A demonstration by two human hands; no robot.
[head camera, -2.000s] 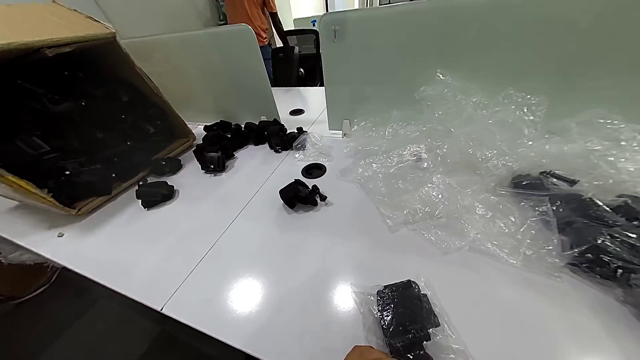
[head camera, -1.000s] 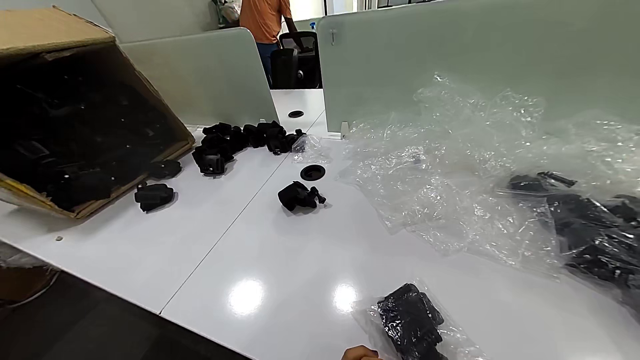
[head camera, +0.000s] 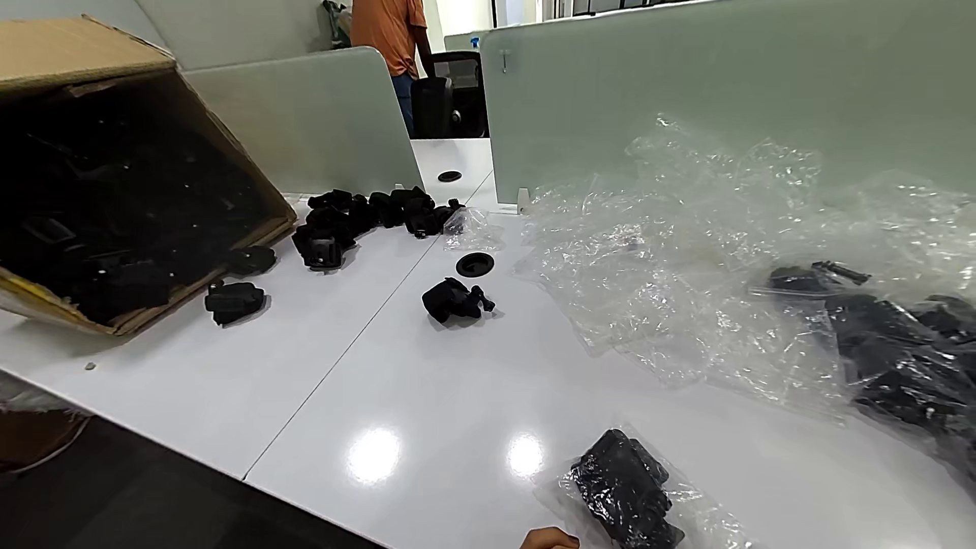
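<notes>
At the bottom edge, the fingertips of what seems to be my left hand show beside a clear plastic bag with a black plastic mount inside; whether they grip the bag cannot be told. My right hand is out of view. A loose black mount with a small thumbscrew lies mid-table. Farther back is a cluster of black mounts, with another black piece near the box. At the right lie several bagged black parts.
An open cardboard box full of dark parts lies tipped at the left. Crumpled clear plastic bags spread across the right. Frosted partitions stand behind, near a round black cable grommet. A person in orange stands beyond, by a chair.
The bagged black mount near my hand has turned slightly since the earliest frame. The loose mount mid-table and the cluster farther back have stayed in place.
</notes>
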